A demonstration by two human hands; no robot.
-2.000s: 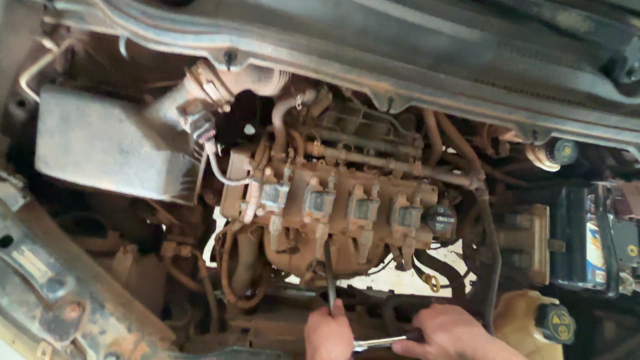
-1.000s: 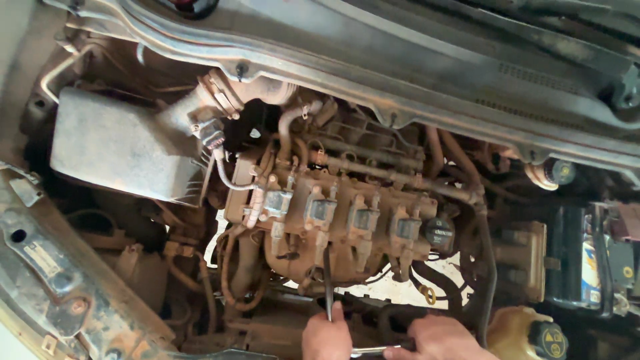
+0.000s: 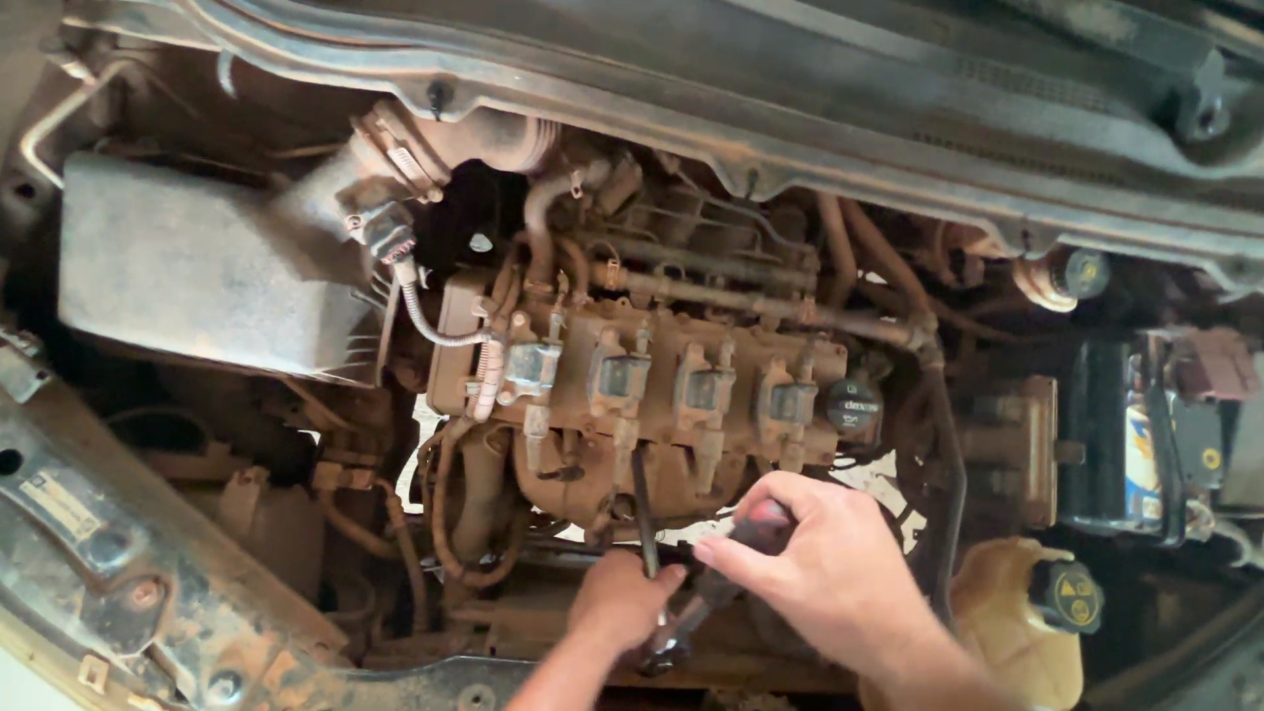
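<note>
A dusty car engine with several ignition coils (image 3: 620, 377) lies in the middle of the view. My left hand (image 3: 620, 597) grips a long metal extension bar (image 3: 646, 513), which reaches up to the front of the engine beside the exhaust manifold cover (image 3: 563, 489). The bar's upper end is hidden against the engine. My right hand (image 3: 815, 563) is around the dark and red handle of a ratchet (image 3: 755, 538), just right of my left hand. The ratchet's head (image 3: 664, 652) is at the bar's lower end, below my left hand.
At the left sits the air filter housing (image 3: 207, 267). A black oil filler cap (image 3: 854, 405) is at the engine's right end. Farther right are the battery (image 3: 1101, 434) and a yellowed coolant reservoir (image 3: 1017, 632) with a black cap. The front body panel (image 3: 128, 553) runs along the lower left.
My right hand has moved up, swinging the ratchet handle from roughly level to slanting up toward the engine. My left hand stays on the extension bar.
</note>
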